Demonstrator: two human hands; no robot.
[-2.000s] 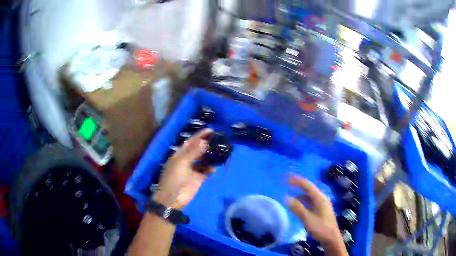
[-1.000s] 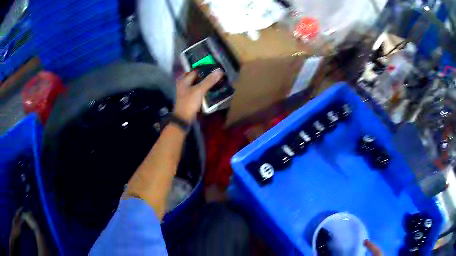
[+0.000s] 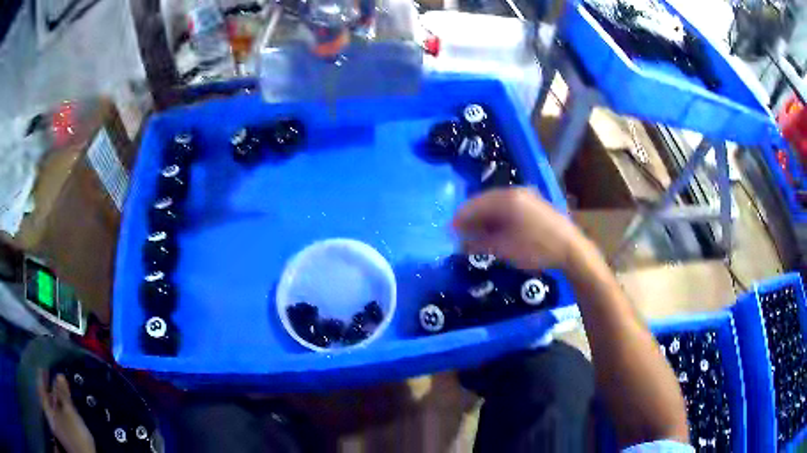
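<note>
My right hand [image 3: 509,228] is over the right side of the blue tray [image 3: 354,364], fingers curled above black 8-balls. Whether it holds something is hidden. At the lower left edge a blurred hand, seemingly my left hand [image 3: 69,416], is in the dark ball tub [image 3: 35,358] among loose balls. It is partly cut off, its grip unclear. A row of 8-balls [image 3: 161,296] lines the tray's left side, two balls [image 3: 265,140] lie at the back, and several more [image 3: 431,318] are at the right. A white plug tub [image 3: 283,292] with small black pieces stands at the front.
A nozzle machine [image 3: 341,66] stands over the tray's back edge. A carton [image 3: 80,190] and a scale [image 3: 53,296] with a green display are at left. A blue parts tray [image 3: 686,102] is at upper right. Blue crates [image 3: 699,323] of balls are at lower right.
The view has swung right, back over the tray. My left hand has left the scale, where it was with a black ball. My right hand has moved from the plug tub to the right-side balls.
</note>
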